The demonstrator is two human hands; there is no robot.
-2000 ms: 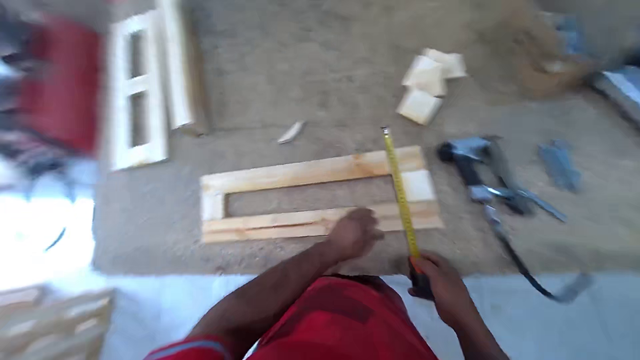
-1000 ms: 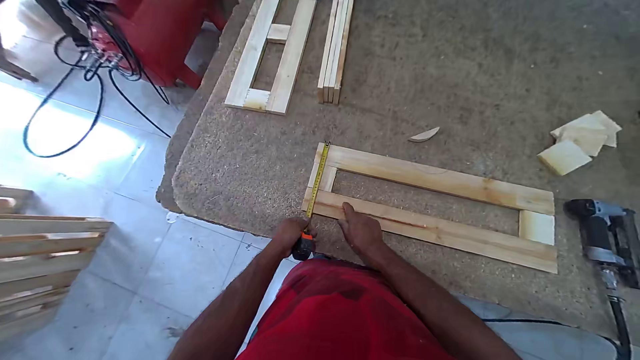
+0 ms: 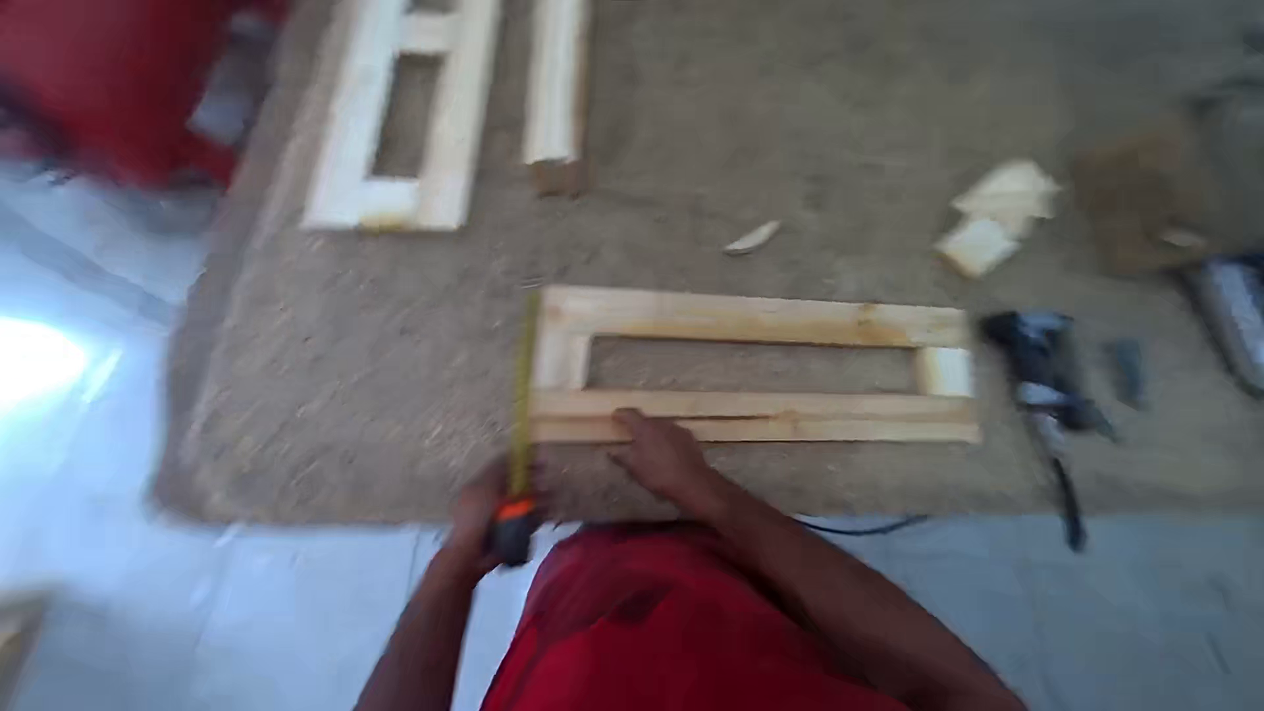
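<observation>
My left hand (image 3: 484, 509) grips a tape measure (image 3: 513, 533) with a black and orange case, just beyond the table's near edge. Its yellow blade (image 3: 524, 385) runs out along the left end of a rectangular wooden frame (image 3: 750, 405). My right hand (image 3: 662, 454) rests on the frame's near rail, fingertips on the wood left of its middle. A dark crack or gap shows along that rail. Short blocks join the two long rails at both ends. The picture is blurred, so the blade's marks cannot be read.
Another wooden frame (image 3: 449, 118) and stacked wood strips (image 3: 556, 89) lie at the back left. A wood sliver (image 3: 753, 238) and wood offcuts (image 3: 978, 247) lie beyond the frame. A pneumatic nailer (image 3: 1037, 360) with its hose is to the right. The table's near edge (image 3: 346, 521) is close.
Two seconds ago the tape crossed the frame's right end; since one second ago it lies at the left end. At first the other hand held it. The view has shifted and turned.
</observation>
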